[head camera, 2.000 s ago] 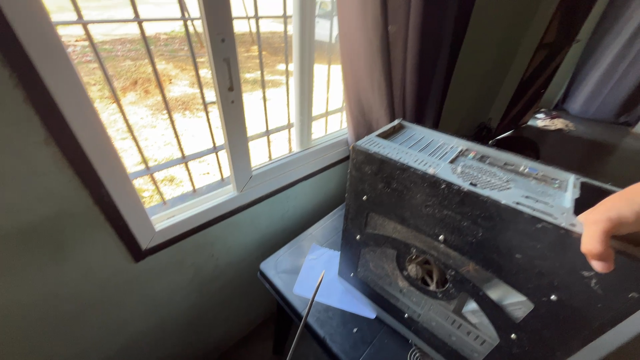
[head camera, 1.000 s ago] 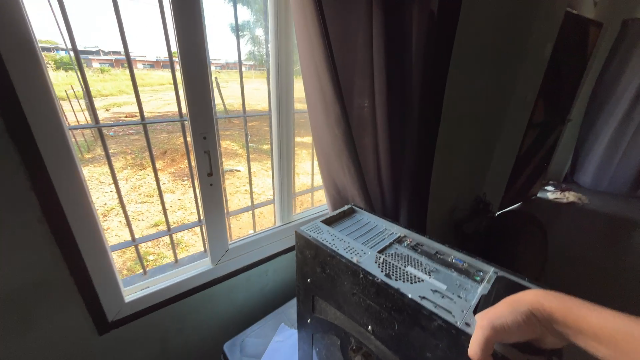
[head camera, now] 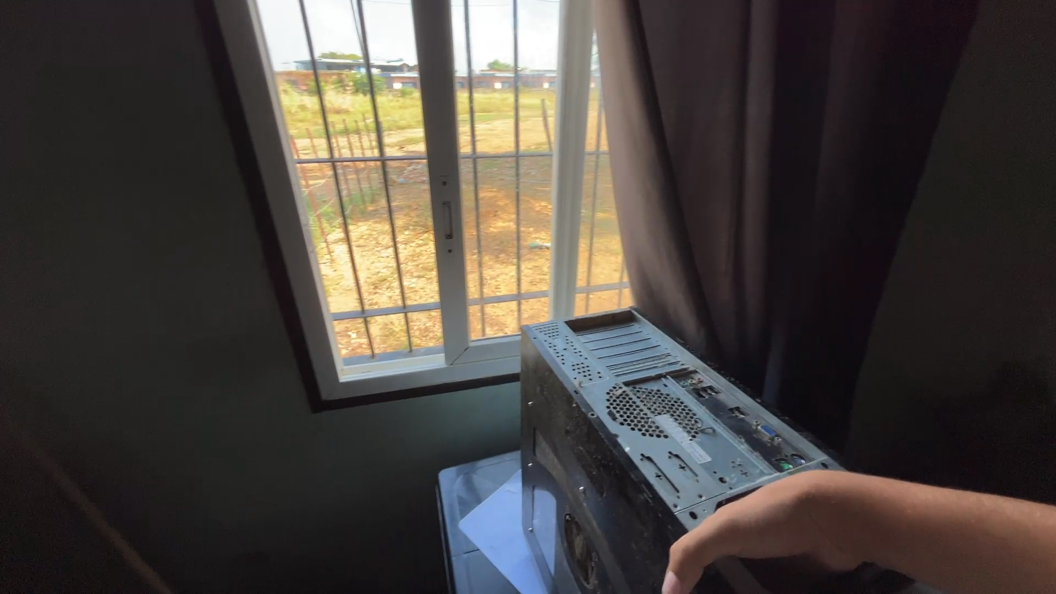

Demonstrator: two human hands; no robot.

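A dusty black desktop computer case (head camera: 610, 462) stands with its grey metal rear panel (head camera: 660, 396) facing up. That panel shows vent slots, a round honeycomb grille, a pale label and a row of ports with a blue VGA connector (head camera: 768, 431). Over the panel's near right end lies my right hand (head camera: 767, 528), bent around the case's edge, with the thumb or a finger down against the side; its other fingers are hidden. A fan opening (head camera: 580, 549) is partly visible in the side panel. My left hand is out of view.
The case stands on a dark table (head camera: 462, 478), with a white sheet of paper (head camera: 503, 528) beside its base. Behind it are a white-framed window (head camera: 454, 247) with metal bars and a dark curtain (head camera: 726, 165). A green wall (head camera: 165, 289) lies to the left.
The view has tilted up toward the window. My right hand, at the case's edge two seconds ago, now shows more fully, with its forearm. The thin rod seen near the paper earlier is out of view.
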